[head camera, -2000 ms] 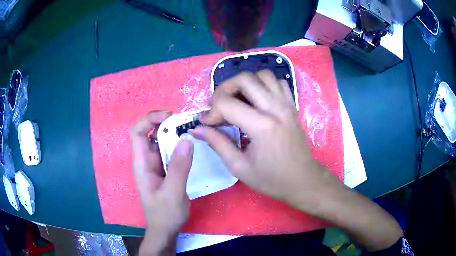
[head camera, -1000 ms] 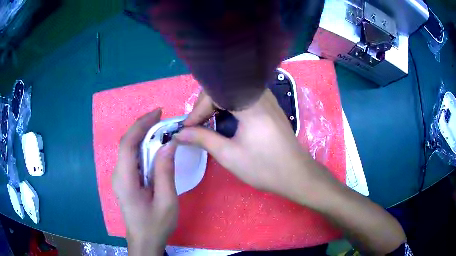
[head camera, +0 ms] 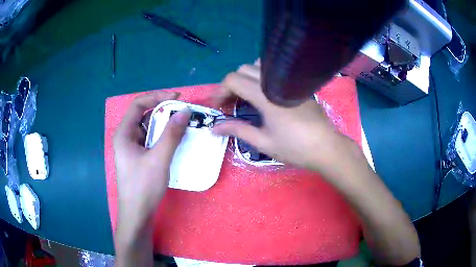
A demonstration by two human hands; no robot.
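Note:
My left hand point(head camera: 143, 151) holds the white rear housing point(head camera: 195, 164) at its left side, thumb on the small circuit board point(head camera: 198, 120) near the top edge. My right hand point(head camera: 292, 130) is at the housing's upper right, thumb beside the connecting cable point(head camera: 235, 118); whether its fingers pinch the cable is unclear. The cable runs towards the dark front panel point(head camera: 253, 151), which lies partly hidden under my right hand. The large blurred electric screwdriver point(head camera: 297, 47) hangs before the camera and covers part of that hand.
The red-pink foam mat point(head camera: 250, 219) lies on the green bench. Black tweezers point(head camera: 177, 28) and a thin dark rod point(head camera: 114, 55) lie beyond it. The screw feeder point(head camera: 412, 83) stands upper right. White housings point(head camera: 36, 155) lie at left, a bagged part point(head camera: 467, 141) at right, near a black cord point(head camera: 437, 156).
The housing has turned and shows more of its white face, with the cable now visible. The front panel has shifted lower and left. The screwdriver has moved right, uncovering the tweezers.

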